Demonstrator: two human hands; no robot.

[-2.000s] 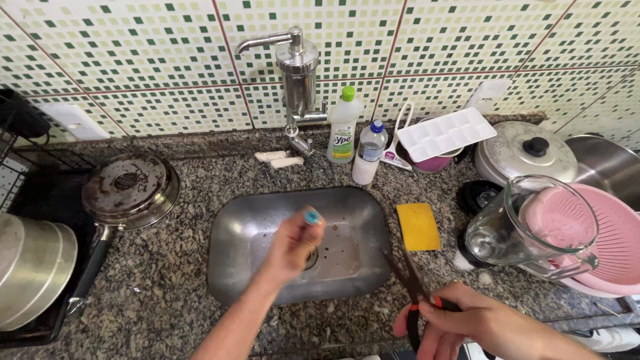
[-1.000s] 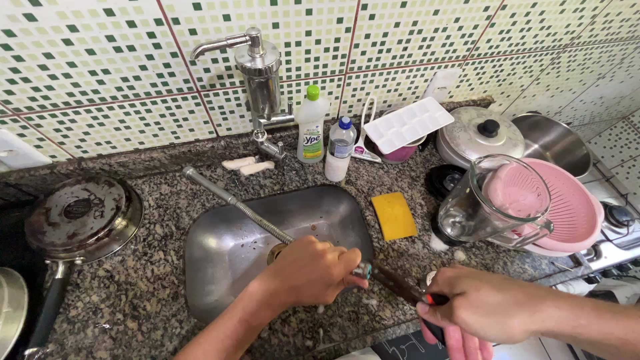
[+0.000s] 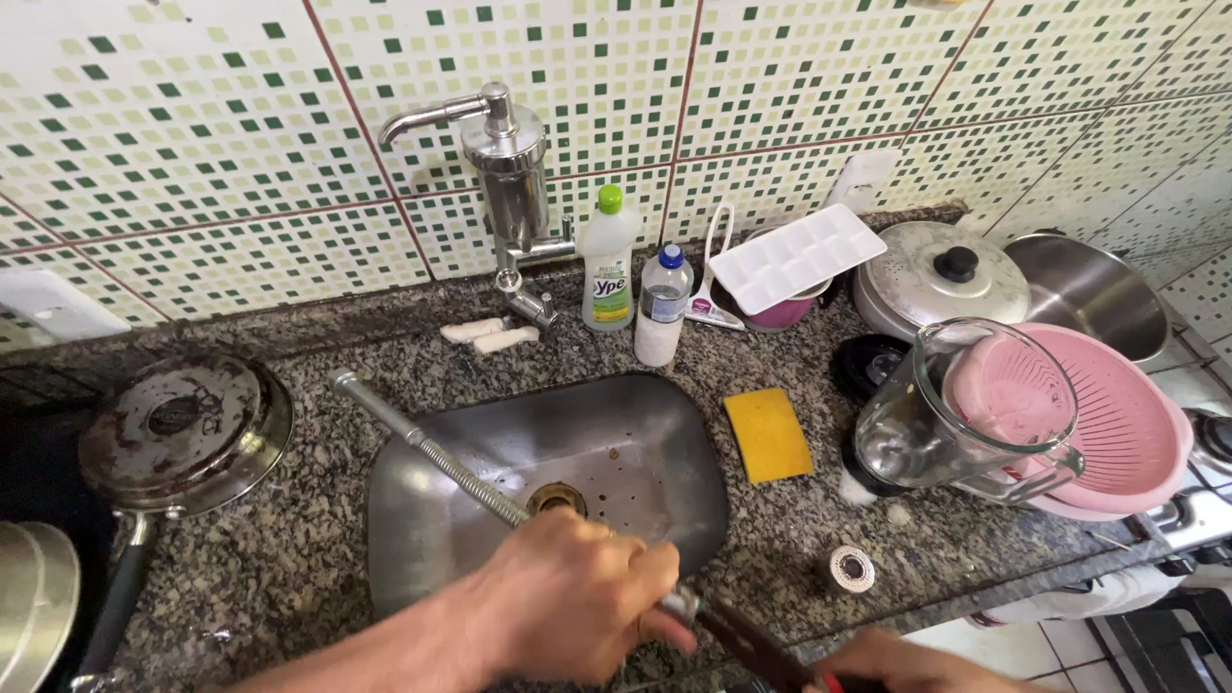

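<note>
My left hand (image 3: pixel 587 597) is closed around a ribbed metal flexible hose (image 3: pixel 448 462), which slants up and left across the steel sink (image 3: pixel 707 481). The hose's far end lies past the sink's left rim. My right hand (image 3: pixel 900 664), partly cut off at the bottom edge, holds a dark-bladed tool with red on its handle (image 3: pixel 751 640); its kind is not plain. The tool's tip meets the near end of the hose beside my left hand. A small round fitting with a perforated face (image 3: pixel 852 569) stands on the granite counter to the right.
A yellow sponge cloth (image 3: pixel 768 435) lies right of the sink. Behind stand a metal tap filter (image 3: pixel 510 173), a detergent bottle (image 3: pixel 608 265) and a blue-capped bottle (image 3: pixel 664 308). At right are a glass jug (image 3: pixel 924 423) and pink colander (image 3: pixel 1136 433); at left, an upturned pan (image 3: pixel 183 433).
Two seconds ago my left hand held a small blue-green-tipped item over the sink; since one second ago it has held the hose. The small round fitting now shows on the counter.
</note>
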